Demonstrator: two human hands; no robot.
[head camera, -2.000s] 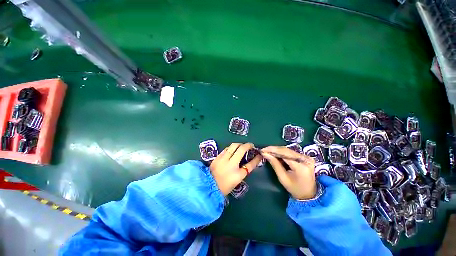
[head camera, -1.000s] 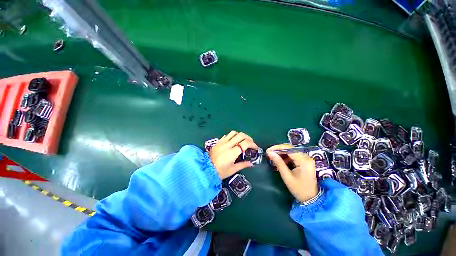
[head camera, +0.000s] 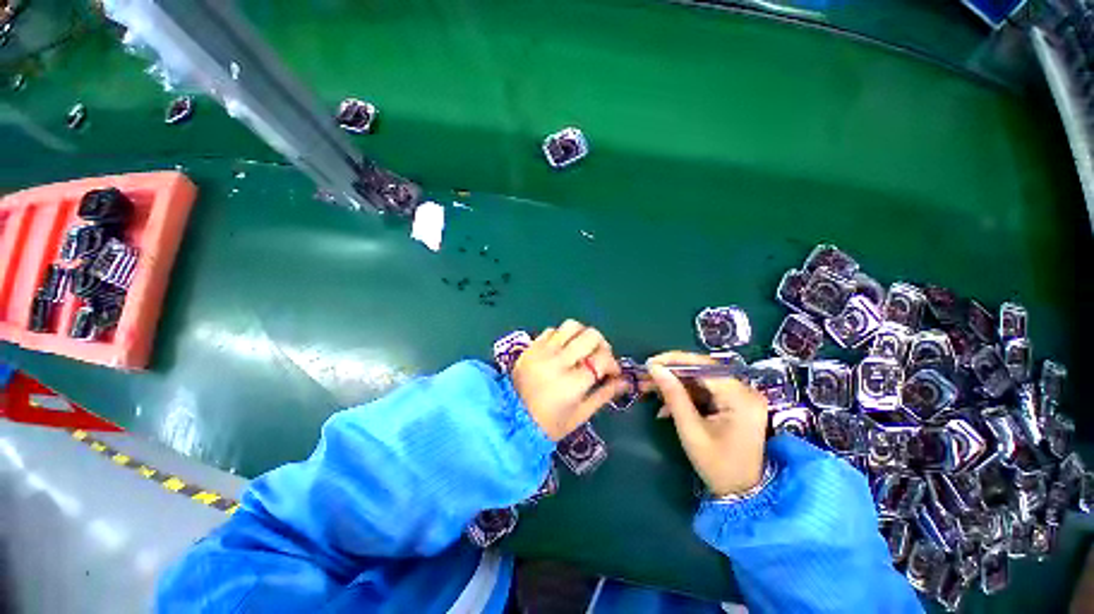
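Observation:
My left hand (head camera: 571, 374) grips a watch-style housing (head camera: 625, 381) in its fingertips, near the middle of the bench. The fingers hide much of it. My right hand (head camera: 713, 422) holds slim grey tweezers (?) (head camera: 702, 371) like a pen, with the tip at the held housing. Loose housings lie beside and below my left hand, one of them (head camera: 581, 449) just under the fingers, others partly hidden by the sleeve. Another housing (head camera: 723, 326) lies above my right hand. A large pile of housings (head camera: 930, 390) lies to the right.
A salmon-pink tray (head camera: 163, 270) with black parts stands at left. A plastic-wrapped post (head camera: 270, 102) crosses the upper left, with a white scrap (head camera: 428, 224) at its foot. Tiny dark parts (head camera: 480, 282) lie ahead of my hands. Housings (head camera: 565, 148) sit on the far green belt.
The housing above my left hand in the oldest frame is gone from there. My left hand holds a housing at the tool again. Housings on the belt have shifted right, and another shows beside the post.

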